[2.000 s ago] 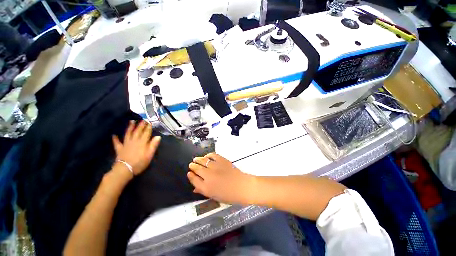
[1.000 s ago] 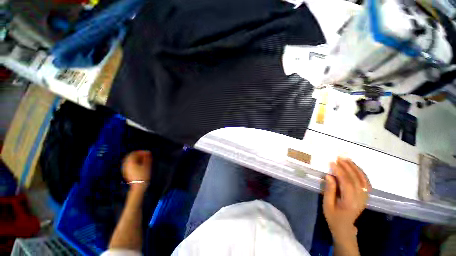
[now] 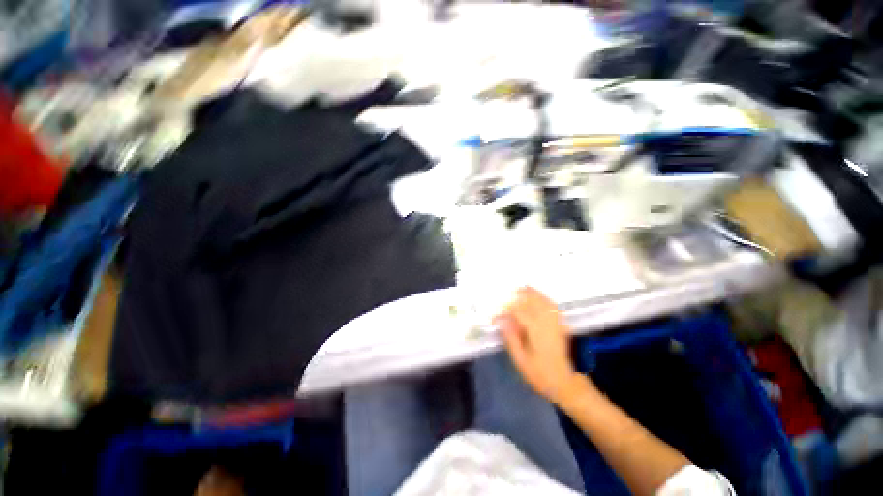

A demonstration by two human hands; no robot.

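Observation:
The black garment panel [image 3: 290, 262] lies spread over the left part of the table and hangs over its edge. The white sewing machine [image 3: 620, 184] stands right of it, blurred. My right hand [image 3: 535, 334] rests on the table's front edge, fingers together; whether anything is under it cannot be told. My left hand [image 3: 221, 482] is only a small blurred patch at the bottom edge, mostly cut off. A dark scrap [image 3: 515, 213] and dark rectangular pieces [image 3: 565, 208] lie beside the machine bed.
The white table's curved front edge [image 3: 387, 339] runs across the middle. Blue crates stand below, at the right [image 3: 745, 387] and lower left [image 3: 145, 448]. The clear pouch [image 3: 683, 250] and brown card [image 3: 772, 218] lie at the right. Red cloth [image 3: 27, 160] is at the far left.
The view has swung back up and right. My left hand left the panel, moved down over the crate, and is now at the bottom edge. My right hand stays at the table edge.

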